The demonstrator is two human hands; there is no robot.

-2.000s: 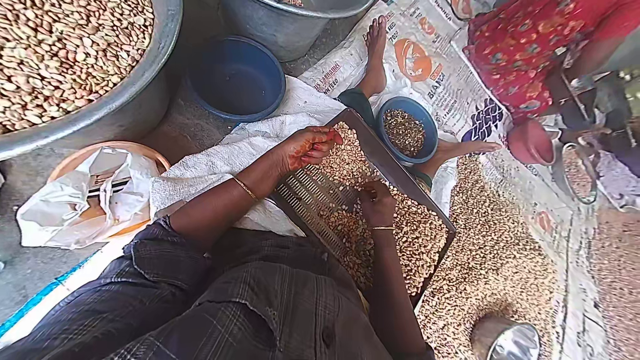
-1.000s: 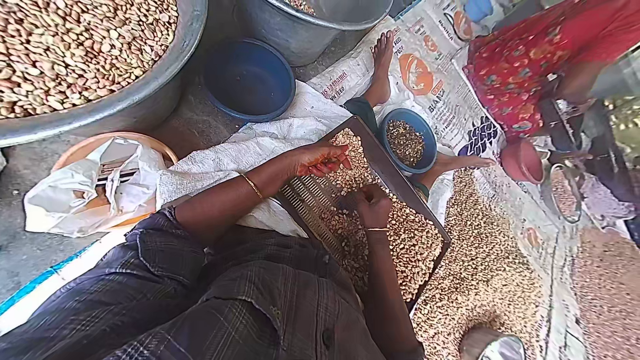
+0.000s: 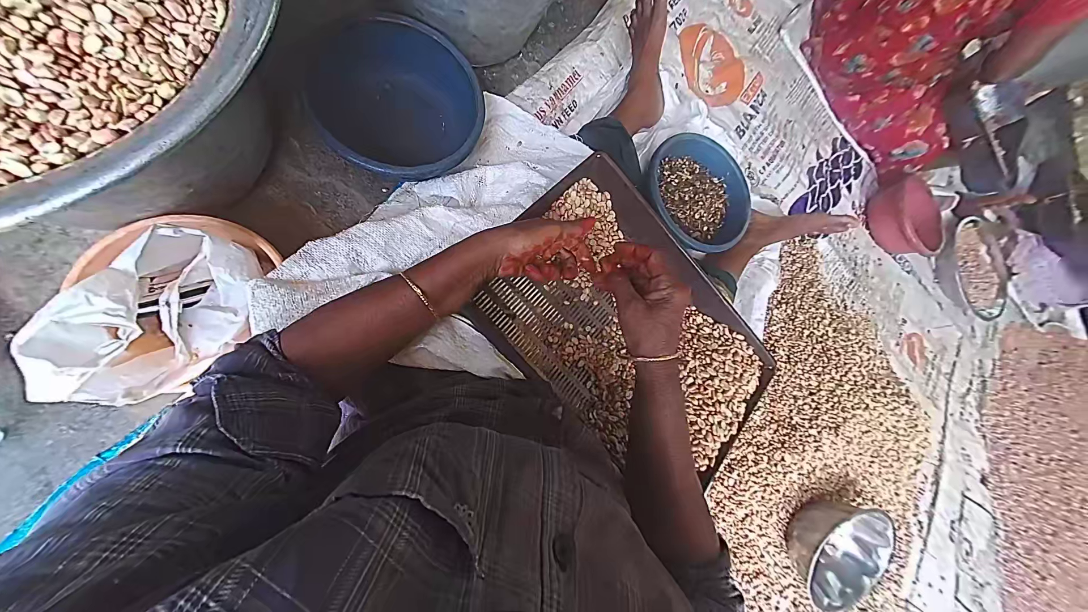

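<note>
A dark slotted tray (image 3: 520, 316) lies tilted across my lap, partly covered with pale and reddish nut kernels (image 3: 718, 374). Over its upper part is my left hand (image 3: 548, 251), palm up with curled, red-stained fingers. My right hand (image 3: 648, 293) comes in from below, its bent fingertips close to or touching the left fingertips. Whether small pieces lie between the fingers of either hand is not clear. Just beyond the tray's far edge stands a small blue bowl (image 3: 741, 223) with brown scraps or skins in it.
Kernels (image 3: 837, 382) are spread over printed sacks (image 3: 765, 51) at right, a metal cup (image 3: 841, 552) among them. At upper left stand a large metal basin (image 3: 246, 68) of kernels and a blue basin (image 3: 395, 98). An orange tub (image 3: 246, 234) holds a plastic bag. Another person (image 3: 901, 76) sits upper right.
My right hand has risen from the kernels in the tray to the fingers of my left hand. The left hand remains above the tray.
</note>
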